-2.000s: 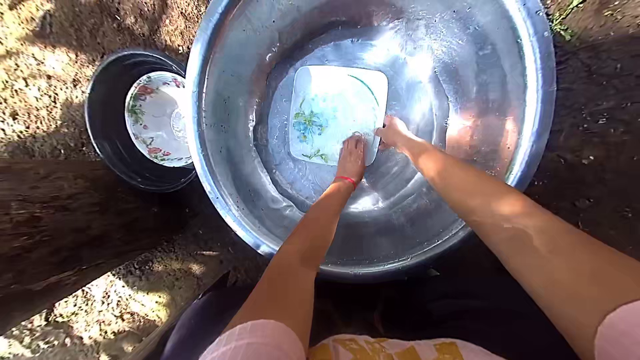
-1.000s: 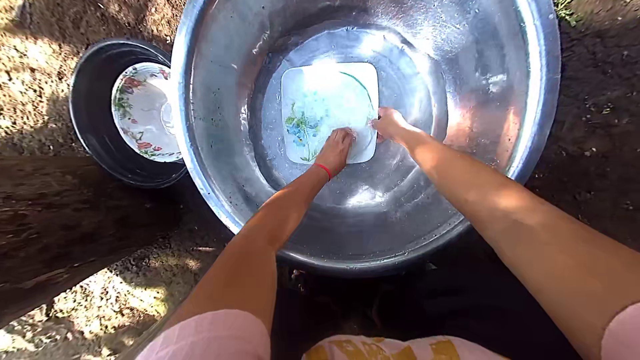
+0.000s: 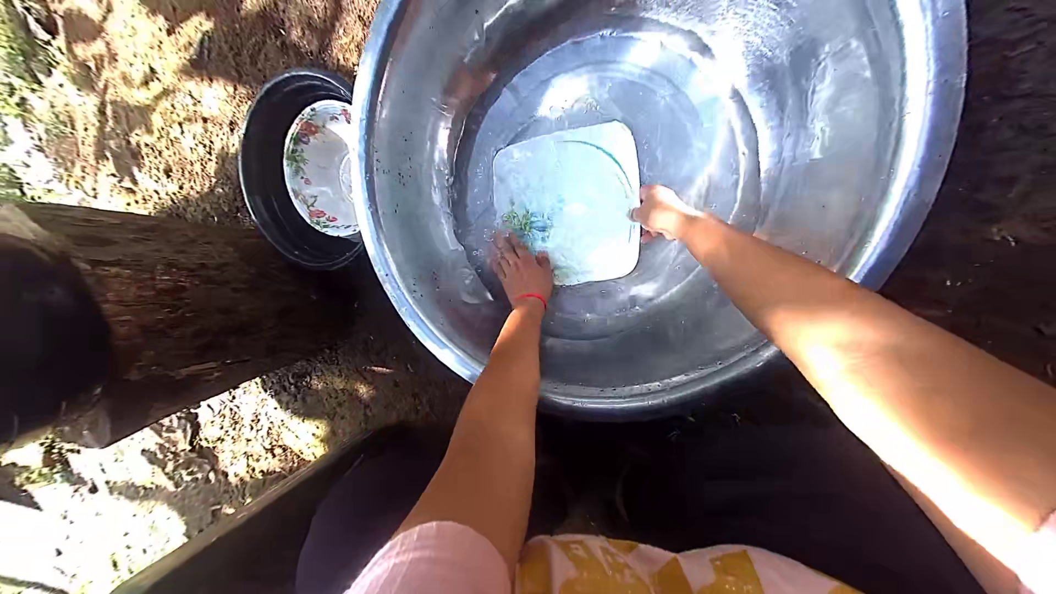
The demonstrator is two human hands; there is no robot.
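Observation:
A square white plate with a blue and green flower print [image 3: 577, 198] lies tilted in a large round metal basin [image 3: 412, 247] that holds some water. My right hand [image 3: 662, 213] grips the plate's right edge, fingers curled around it. At its lower left corner, my left hand [image 3: 521, 268] rests flat with the fingers spread, over the edge near the printed flowers. A red string is round my left wrist.
Left of the basin stands a dark round tub [image 3: 268, 177] with a floral-rimmed plate [image 3: 318, 169] in it, partly behind the basin's rim. A thick log [image 3: 198, 305] lies on the ground below the tub.
My left hand has moved left across the plate to its lower left corner. The plate has turned a little. My right hand still holds its right edge.

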